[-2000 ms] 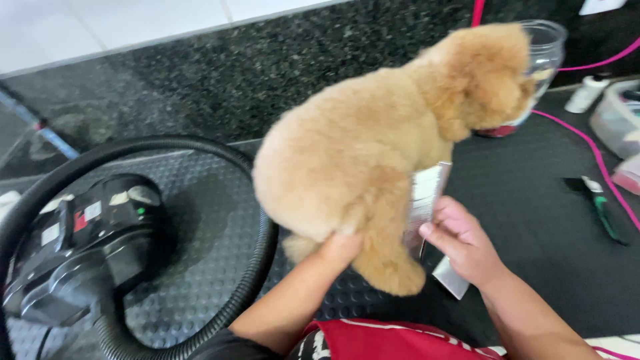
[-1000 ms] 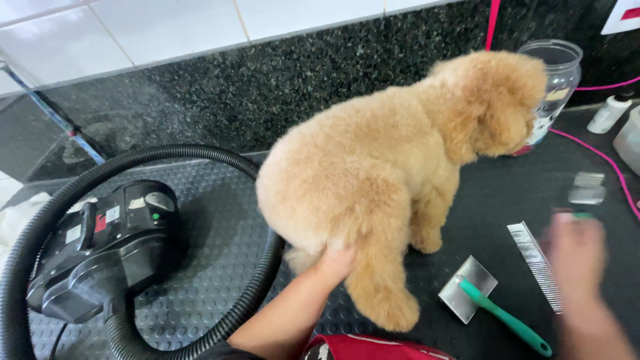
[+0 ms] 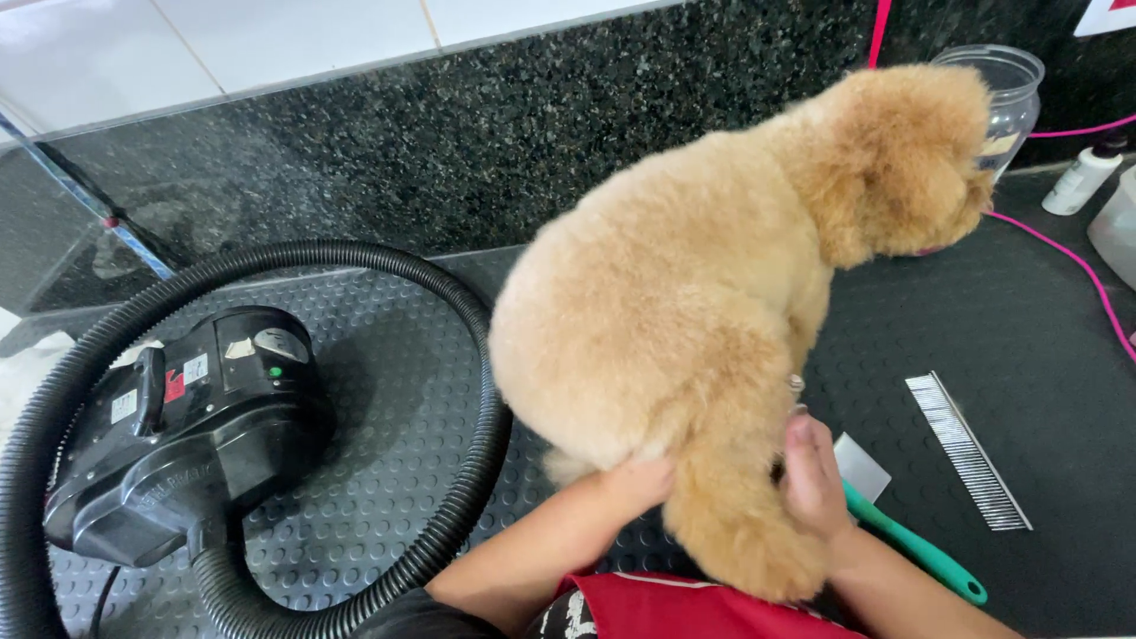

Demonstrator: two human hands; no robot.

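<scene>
An apricot, curly-coated dog [image 3: 657, 293] stands on the black rubber mat with its head toward the glass wall side at right. My left hand [image 3: 646, 484] is against its rear, fingers hidden behind the hind leg. On the leg's other side is my right hand [image 3: 809, 475], with a small metal piece [image 3: 796, 383] showing just above the fingertips; whether I hold it is unclear. Beside that hand lies a slicker brush with a green handle [image 3: 923, 546], its head partly covered. Farther right rests a metal grooming comb [image 3: 967, 453].
A black pet dryer [image 3: 191, 426] with a coiled hose [image 3: 461, 532] occupies the left. A clear jar [image 3: 1012, 106], a white bottle [image 3: 1081, 182], a plastic tub [image 3: 1120, 222] and a pink cord [image 3: 1065, 253] are at right. A granite backsplash [image 3: 399, 160] runs behind.
My right hand has moved left from beyond the comb to the dog's hind leg. Two seconds ago it held a metal comb by the leg. My left hand stays at the dog's rear.
</scene>
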